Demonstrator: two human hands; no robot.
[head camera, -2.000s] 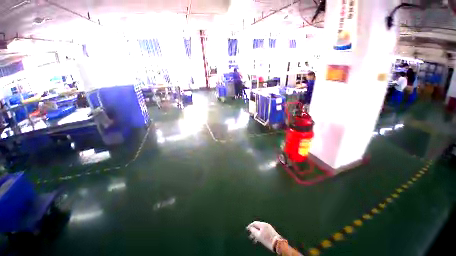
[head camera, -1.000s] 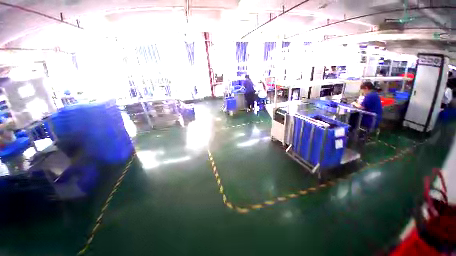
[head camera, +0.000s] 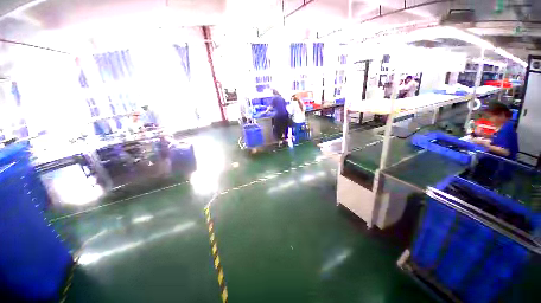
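Note:
Neither my left hand nor my right hand shows in the head view. Nearest in front on the right is a large blue cart (head camera: 468, 248) with a metal frame; dark contents show at its top. A conveyor bench (head camera: 409, 165) with a dark green top and a pale end cabinet (head camera: 371, 204) stands just beyond it. A long blue tray (head camera: 442, 147) lies on the bench.
Blue stack (head camera: 29, 231) at the left edge, blurred. Yellow-black tape (head camera: 215, 254) runs along the green floor (head camera: 279, 254). A person in blue (head camera: 504, 139) sits at the bench; two people (head camera: 280, 118) are by a blue trolley (head camera: 253, 135) further off.
The view has moved forward past the red wheeled extinguisher and pillar, now out of view. The blue cart and bench look nearer and larger. My hand, visible two seconds ago, is out of view.

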